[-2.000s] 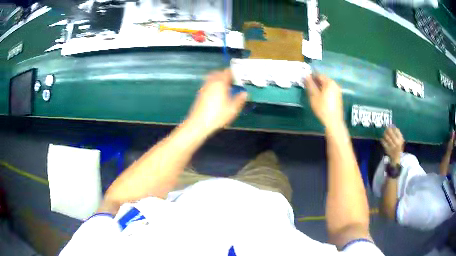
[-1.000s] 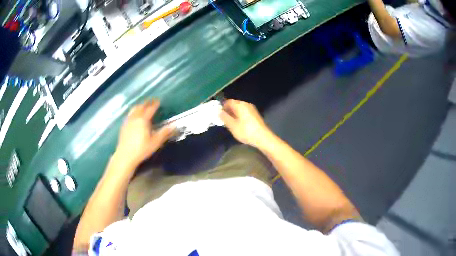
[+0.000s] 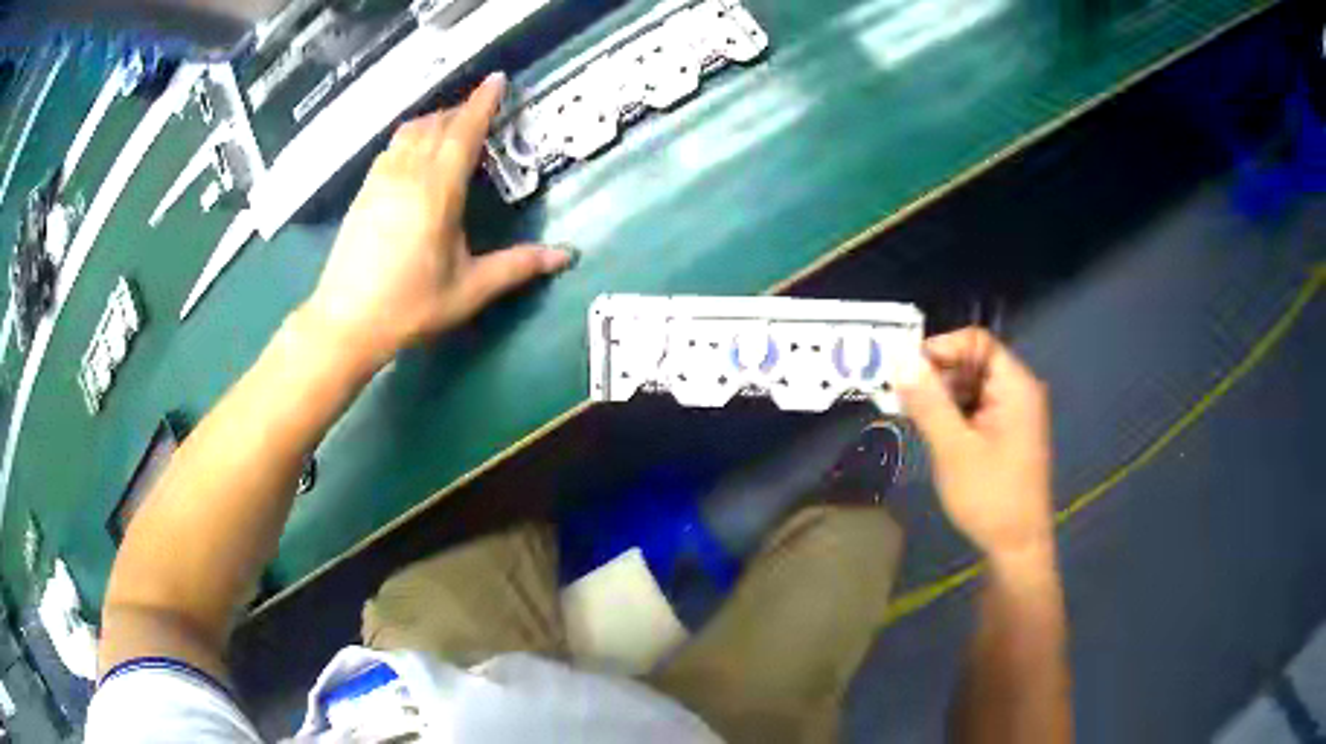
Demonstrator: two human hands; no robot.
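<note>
A silvery carrier plate [image 3: 698, 381] with a scalloped lower edge and a row of cut-outs is held up level over the bench edge and my lap. My right hand [image 3: 989, 422] pinches its right end. My left hand [image 3: 422, 233] is over the bench with thumb and fingers spread; its fingertips are at the left end of a second scalloped plate [image 3: 625, 95] on the bench. Whether the fingers touch that plate is unclear.
The green bench [image 3: 698, 189] runs diagonally, its edge below the held plate. A small plate [image 3: 109, 345] lies at the far left. A dark tray [image 3: 146, 472] is partly behind my left forearm. A pale sheet [image 3: 623, 611] shows below, between my legs.
The view has turned and moved. My left hand has left the held plate and is open over the bench. My right hand still holds the plate, now level. A second plate shows near my left hand.
</note>
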